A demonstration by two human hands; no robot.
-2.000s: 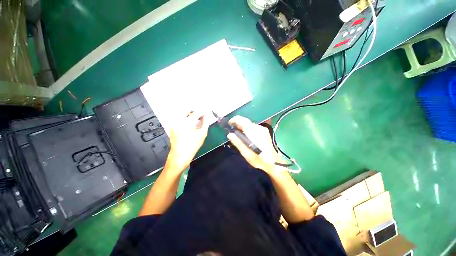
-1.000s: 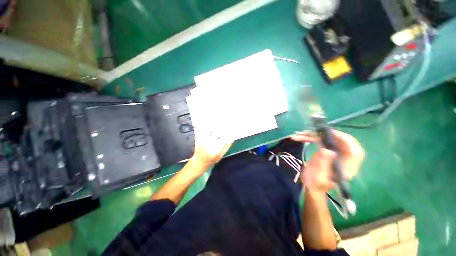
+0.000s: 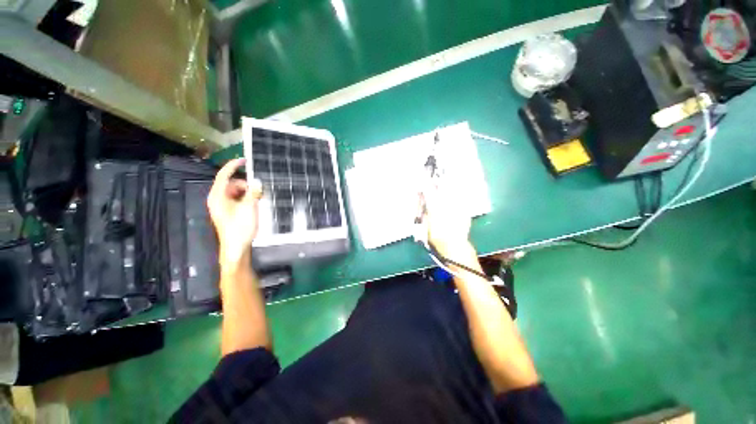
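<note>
My left hand (image 3: 235, 209) grips the left edge of a solar panel (image 3: 296, 182), whose dark gridded cells face up. The panel is over a black plastic housing (image 3: 302, 252), which shows below its lower edge. White panels (image 3: 377, 195) lie overlapped, plain side up, on the bench to the right. My right hand (image 3: 448, 228) is over them, washed out by glare. It holds the soldering iron (image 3: 431, 166), seen only as dark broken patches, with its cable along the wrist. The iron's tip is not clear.
Black housings (image 3: 191, 240) are stacked at the left. At the right stand a soldering station (image 3: 617, 99), an iron stand (image 3: 551, 120) with a yellow sponge (image 3: 569, 156), a whitish round jar (image 3: 545, 62) and a fan (image 3: 725, 36). A cable (image 3: 613, 246) hangs along the bench's front edge.
My left hand has left the white panels and now holds a cells-up panel at the left. My right hand has moved left with the iron, over the white panels. The view has shifted.
</note>
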